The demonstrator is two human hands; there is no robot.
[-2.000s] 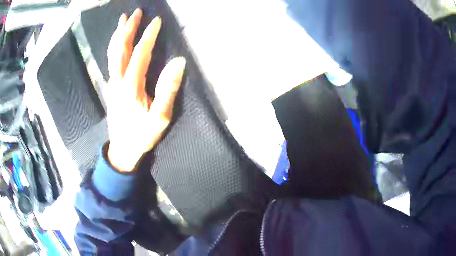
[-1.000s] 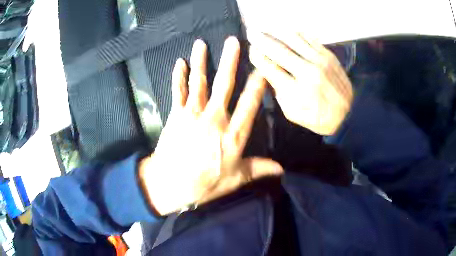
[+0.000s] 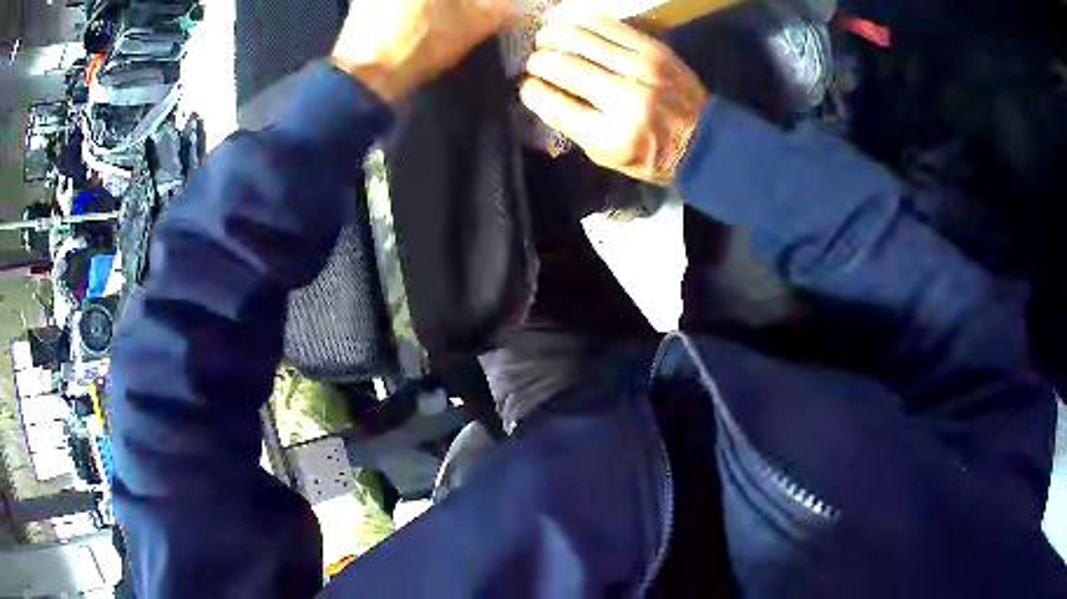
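The black padded back panel (image 3: pixel 456 234) hangs down in front of me, its mesh pads apart with a camouflage fabric strip (image 3: pixel 386 234) between them. My left hand (image 3: pixel 427 45) is at the top edge of the picture, bent over the panel's upper part; its fingertips are washed out. My right hand (image 3: pixel 618 96) is just right of it, fingers curled and close together at the panel's right side. What lies between the two hands is blurred and too bright to read, so a grip cannot be made out.
Black bag pieces (image 3: pixel 138 100) are piled at the upper left. A yellowish strip (image 3: pixel 679 12) crosses the top edge above my right hand. A rounded, shiny object (image 3: pixel 802 53) is at the upper right. Camouflage fabric (image 3: pixel 310 404) shows low beside my left sleeve.
Both hands have moved up and away from me, and the left no longer lies spread flat on the mesh. The panel's near end now hangs bent, and the view has shifted.
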